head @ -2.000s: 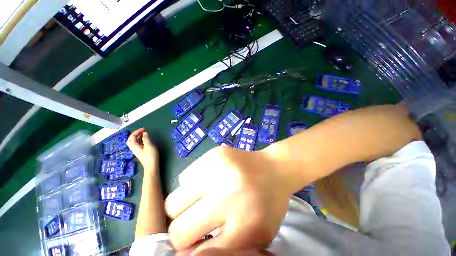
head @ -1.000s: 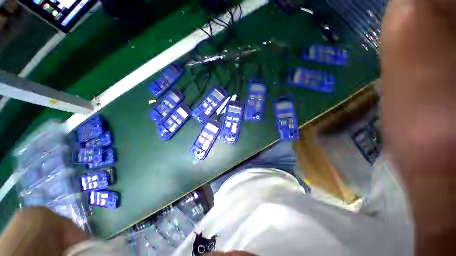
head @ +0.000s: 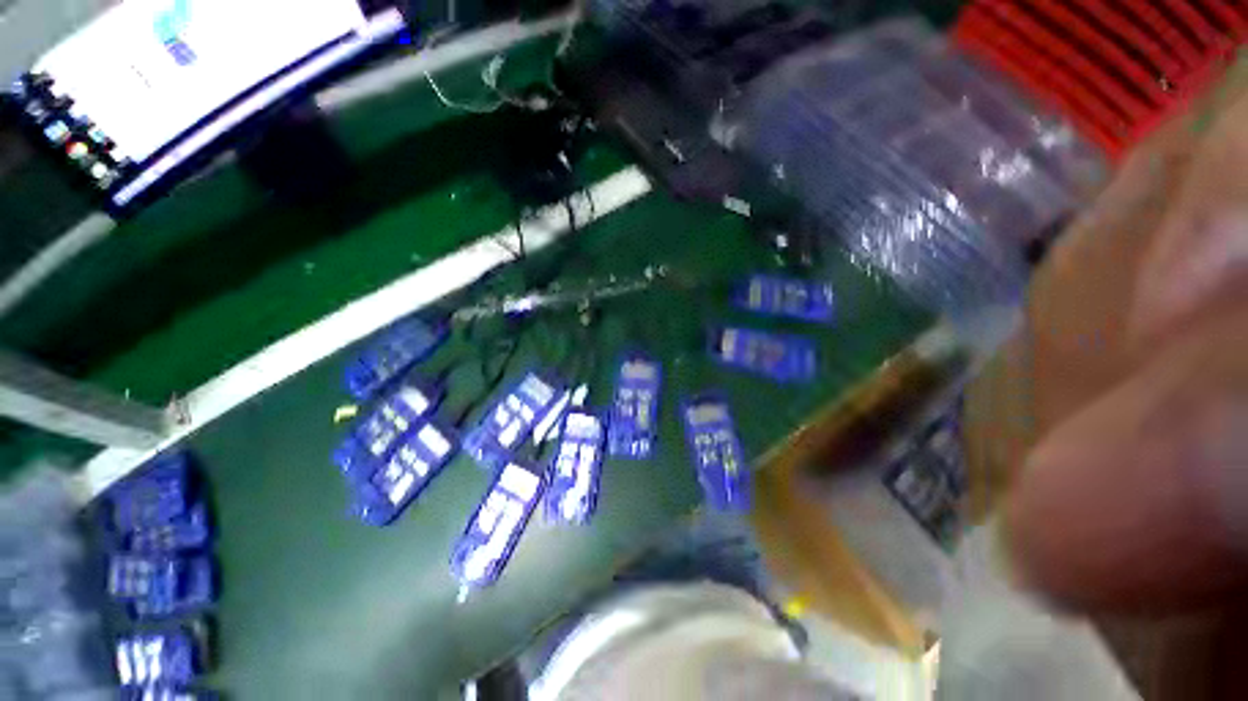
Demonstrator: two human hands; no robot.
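Several blue handheld devices lie on the green bench. One device lies nearest the front edge, another lies right of it, and two more, including one, lie further right. Black cables run from the middle group to a shiny silvery strip. A small white slip lies between two devices. More blue devices are grouped at the left. My right hand is large, blurred and cut off at the right edge, close to the camera; its grip is unclear. My left hand is out of the picture.
A monitor stands behind the bench rail. Stacked clear trays are at the upper right, with red ribbed trays beyond. A brown cardboard box is below the bench edge. A blurred clear tray is at the left.
The view has shifted, bringing the monitor, clear stack and red trays further into the picture. My left hand, at the lower left one second ago, has left the picture. The devices keep their layout.
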